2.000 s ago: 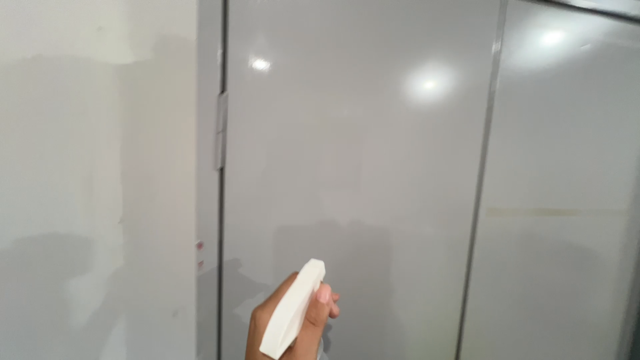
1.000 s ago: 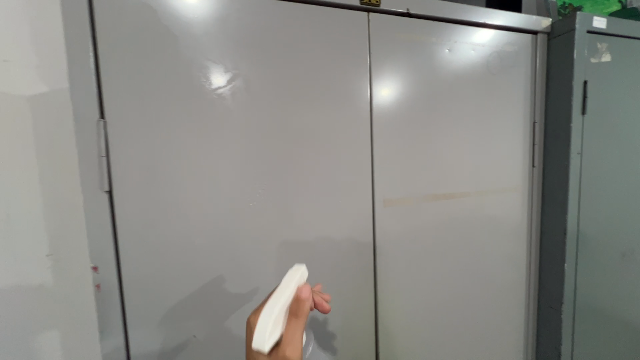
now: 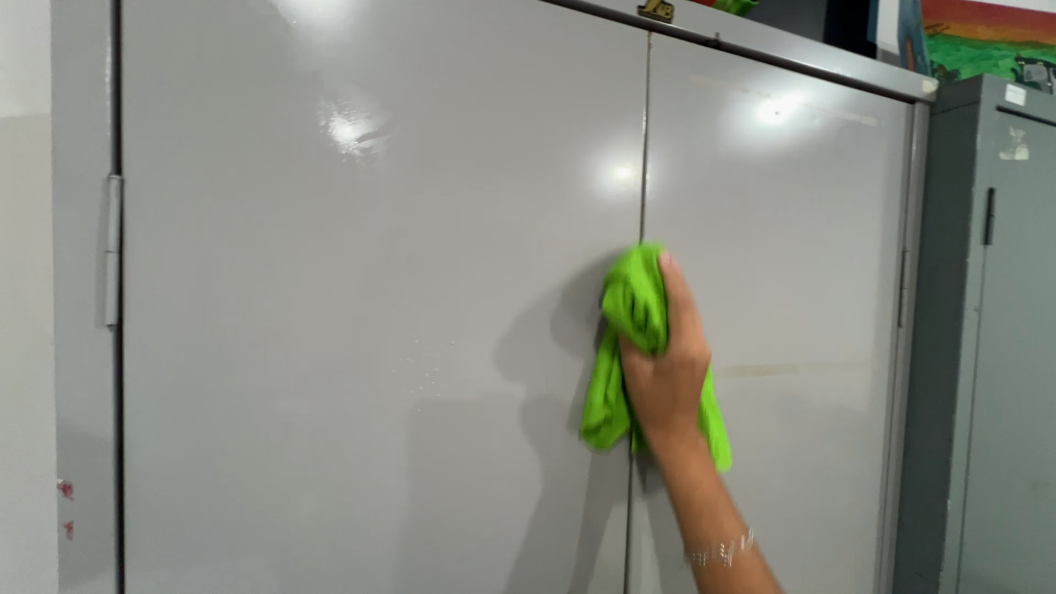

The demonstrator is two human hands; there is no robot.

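My right hand [image 3: 672, 388] is pressed around a bunched green cloth [image 3: 637, 297], held on the grey metal cabinet at the seam between its two doors. Loose ends of the cloth hang on both sides of the wrist. A bracelet circles the forearm. Small droplets [image 3: 425, 375] dot the left cabinet door [image 3: 330, 272], to the left of the hand. A faint tan streak [image 3: 767, 370] runs across the right door [image 3: 792, 247]. My left hand is out of view.
Hinges [image 3: 113, 252] line the cabinet's left edge, beside a pale wall [image 3: 25, 289]. A darker green-grey locker [image 3: 1006, 346] stands at the right. Above it is a colourful painted picture [image 3: 990, 41]. A small emblem [image 3: 656, 10] sits on the cabinet's top rail.
The hand with the white spray-bottle head, seen low in the middle earlier, is out of view. My right hand with the green cloth has come into view on the doors. Droplets now show on the left door.
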